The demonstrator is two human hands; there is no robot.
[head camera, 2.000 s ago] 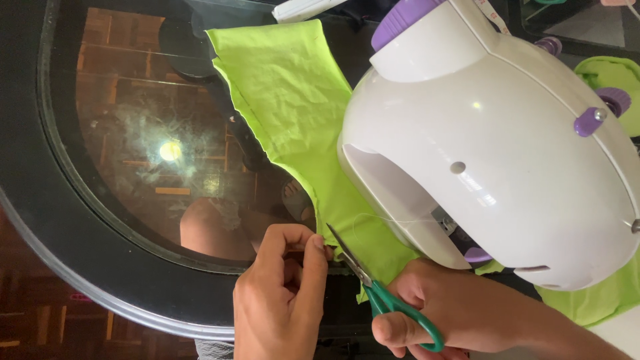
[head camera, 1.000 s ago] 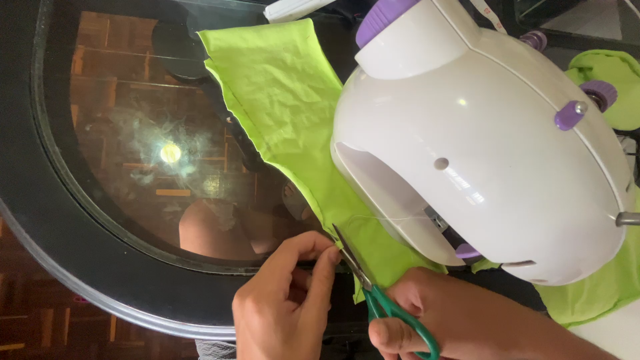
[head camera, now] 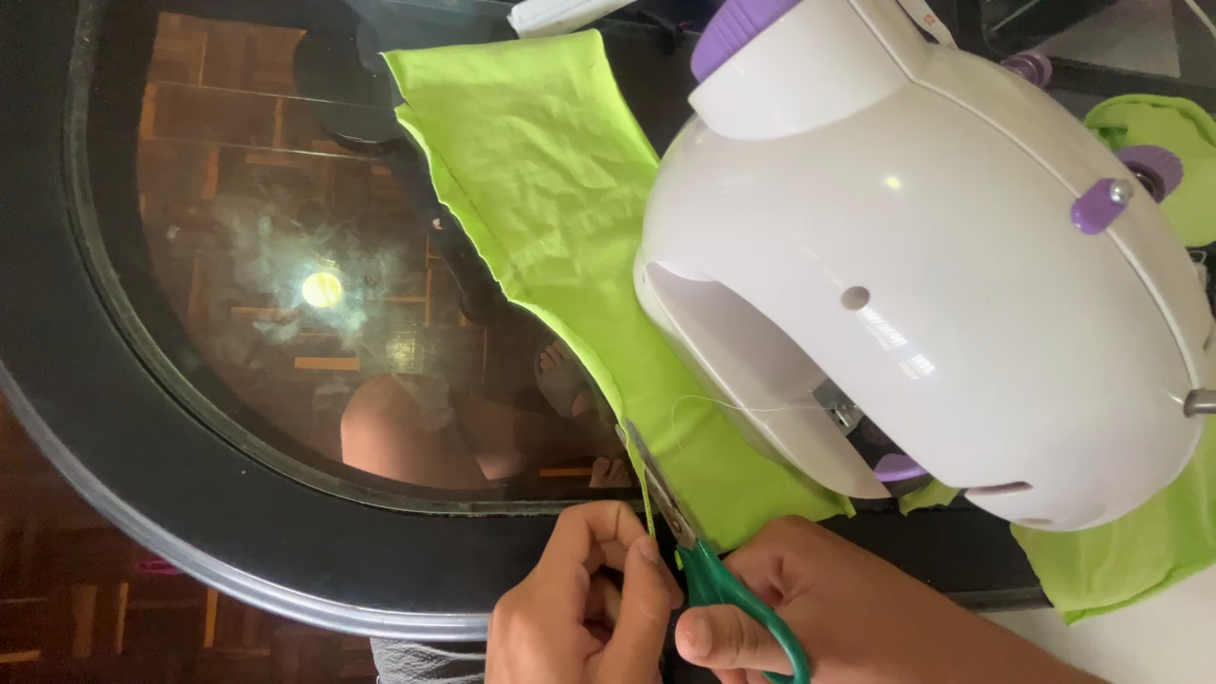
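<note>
My left hand (head camera: 594, 594) pinches a narrow strip at the edge of the lime-green fabric (head camera: 570, 190), near the table's front rim. In my right hand (head camera: 760, 608) are green-handled scissors (head camera: 670, 503), their blades lying along that edge with the tips pointing up and away from me. The fabric runs from the upper middle down beside a white and purple mini sewing machine (head camera: 902, 237), partly under its arm. A pale thread (head camera: 750, 408) trails from the machine's needle area onto the fabric.
The black-rimmed glass table (head camera: 218, 532) shows legs and a parquet floor through it. More lime-green fabric (head camera: 1121, 560) lies right of the machine, and another green piece (head camera: 1164, 171) is behind it. A white object (head camera: 560, 14) sits at the top edge.
The scissors have moved further up along the fabric edge, and a narrow strip now shows between the blades and my left fingers. My left hand stays close to the same place.
</note>
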